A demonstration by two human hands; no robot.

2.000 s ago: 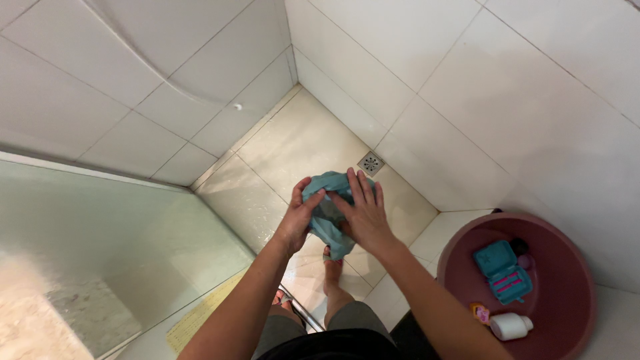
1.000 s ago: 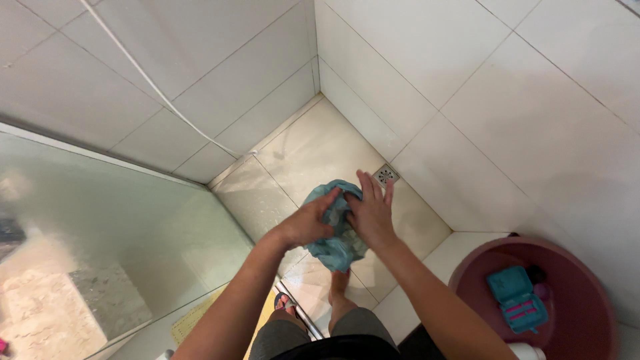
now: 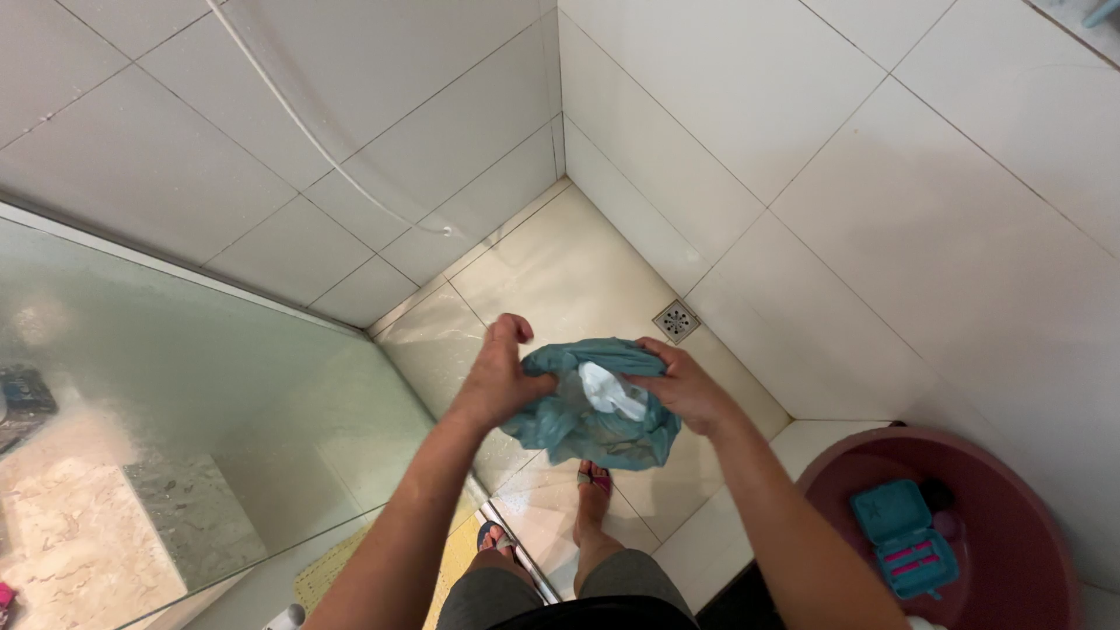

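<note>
Between my two hands is a teal plastic bag [image 3: 634,442], its mouth facing up and its rim bunched. Crumpled white material, perhaps paper, [image 3: 608,389] shows inside. My left hand [image 3: 506,372] is at the bag's left rim, thumb against the plastic and the other fingers raised and curled. On the right side, my right hand [image 3: 687,381] grips the rim with fingers partly hidden by the plastic. The bag hangs above the tiled shower floor.
A square metal floor drain [image 3: 676,321] lies by the right wall. A dark pink tub [image 3: 1019,525] at lower right holds an open teal case [image 3: 906,534]. A glass panel [image 3: 219,385] stands on the left. A white hose [image 3: 297,127] hangs along the left wall.
My hands have moved apart, and the bag is spread wider between them. The white material inside now shows plainly.
</note>
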